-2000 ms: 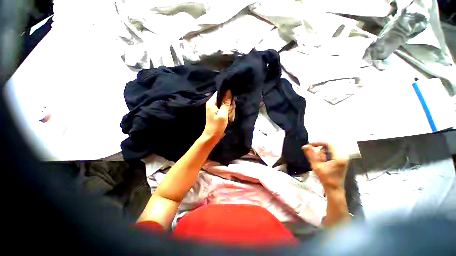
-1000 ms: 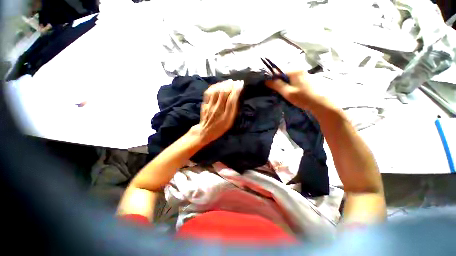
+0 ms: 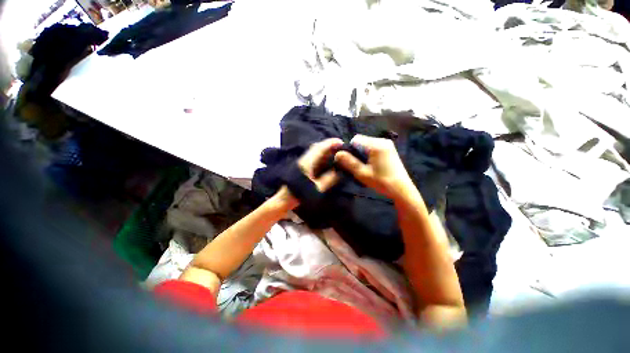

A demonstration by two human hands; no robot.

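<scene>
A dark garment lies crumpled over the table's front edge and partly across my lap. My left hand grips a bunched fold of it, and some dark cloth lies over the wrist. My right hand is close beside it at the same fold, fingers curled in on the dark cloth. No snips can be made out in the right palm now. Pale and pinkish cloth lies in my lap under the dark garment.
A large heap of pale garments covers the far and right side of the white table. Dark cloth lies at the far left edge. Grey-brown cloth and a green crate are low at left. A small reddish object is on the tabletop.
The view has turned left. My right hand has come back from the garment's far edge to my left hand, and the dark snips seen earlier no longer show. Dark cloth is now bunched between the hands.
</scene>
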